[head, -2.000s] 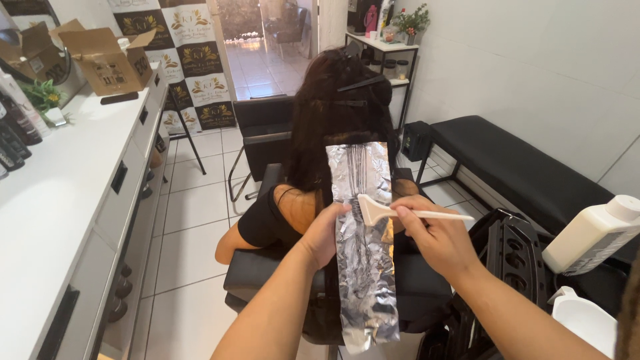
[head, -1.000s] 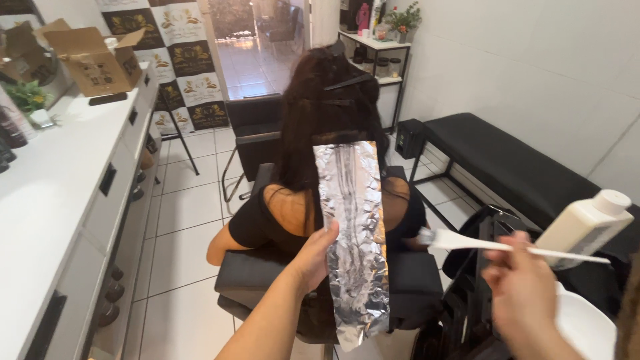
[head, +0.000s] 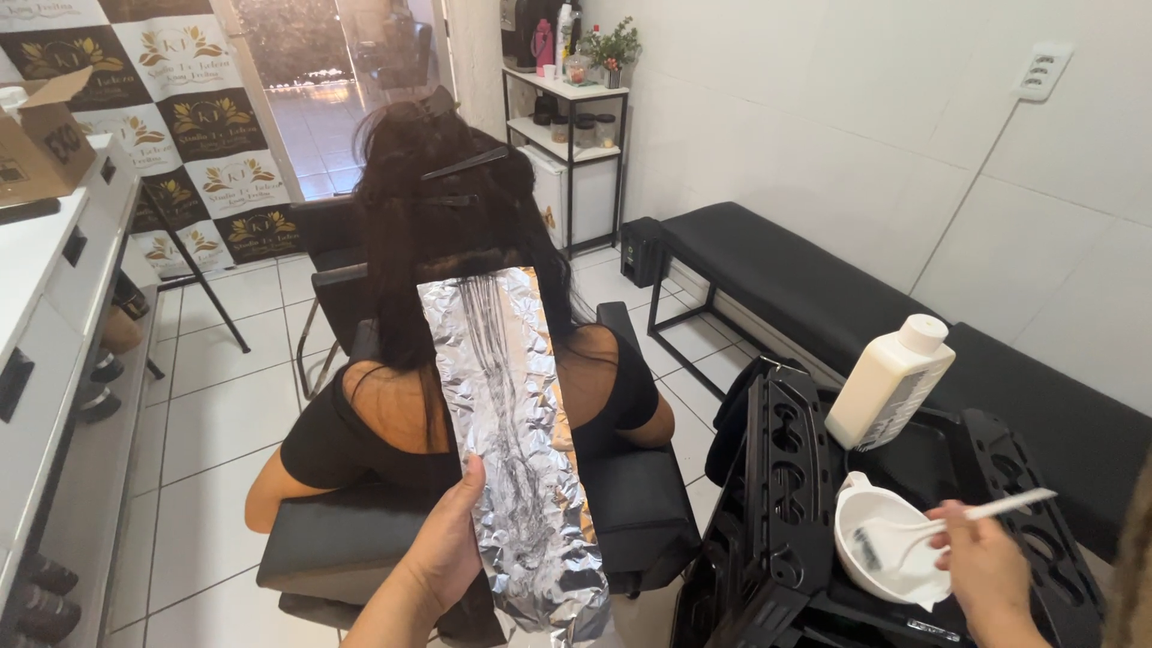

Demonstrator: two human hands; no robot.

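A person with long dark hair [head: 396,225] sits in a black salon chair, back to me. Metal hair clips [head: 463,165] hold the upper hair. A strip of aluminum foil [head: 517,432] hangs down the back, with thin strands of hair spread along it. My left hand [head: 450,540] holds the foil by its left edge, thumb on top. My right hand [head: 981,562] grips a white tint brush [head: 1008,504], its bristles down in a white mixing bowl [head: 936,594] that holds white cream.
The bowl and a white plastic bottle [head: 891,382] stand on a black salon trolley [head: 787,468] at the right. Behind it runs a black padded bench [head: 792,261]. A white counter [head: 54,243] with a cardboard box [head: 40,144] lines the left. A shelf unit [head: 567,87] stands at the back.
My right hand has moved with the brush from the foil rightward to the bowl. My left hand has stayed at the foil's left edge, now lower along it. The view has swung right.
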